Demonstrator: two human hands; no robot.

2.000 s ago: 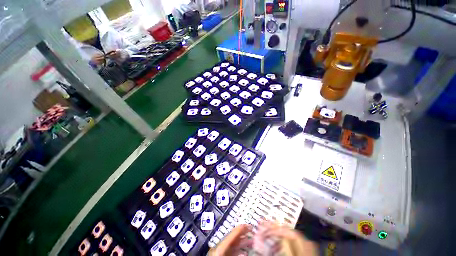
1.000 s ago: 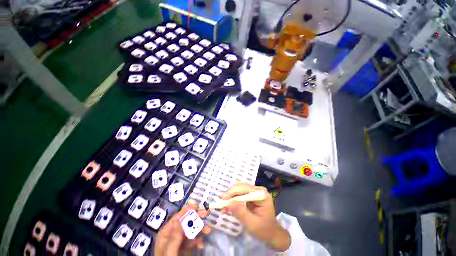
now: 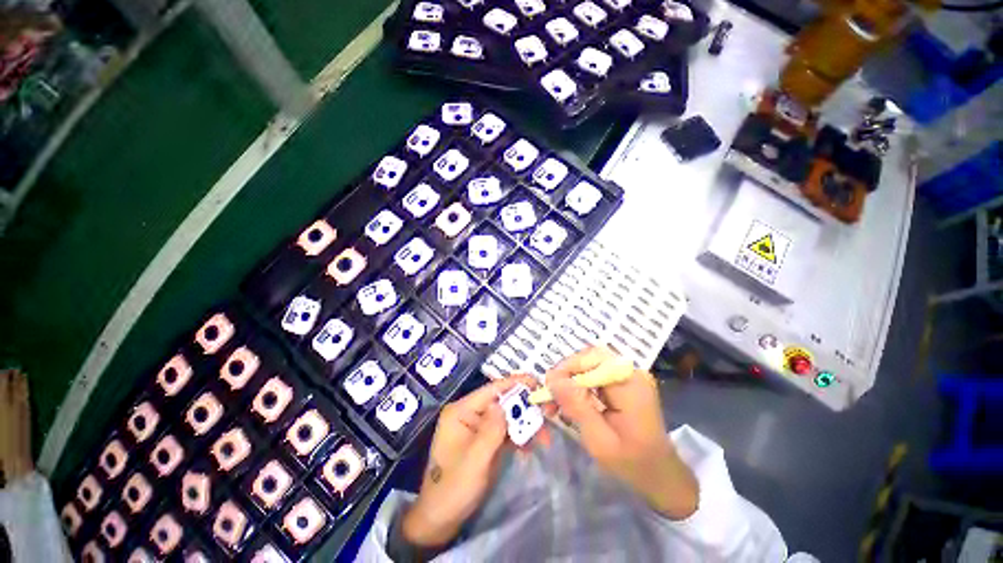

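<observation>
My left hand (image 3: pixel 464 449) holds a white square housing (image 3: pixel 521 416) with a dark centre hole, tilted, in front of my chest. My right hand (image 3: pixel 616 418) holds a cream-yellow pen-like tool (image 3: pixel 599 377). The tool's tip is at the housing's upper edge; whether it carries an insert is too small to tell. The white small-parts tray (image 3: pixel 616 302) with rows of slots lies just beyond my hands. A black blister tray (image 3: pixel 423 330) of mostly white housings lies left of it.
A second blister tray (image 3: pixel 379 456) holds pink-orange housings at lower left. Stacked blister trays (image 3: pixel 566 94) stand at the top. The white machine (image 3: pixel 847 341) at right bears fixture nests (image 3: pixel 834 181), a loose black block (image 3: pixel 691 138), a warning-marked cover (image 3: pixel 761 244), a red emergency stop (image 3: pixel 798 361) and a green button (image 3: pixel 825 378).
The view has tilted down and turned left, showing more of the pink-orange housings. The tool's tip has moved onto the housing's edge; a second before, it was just off its upper side.
</observation>
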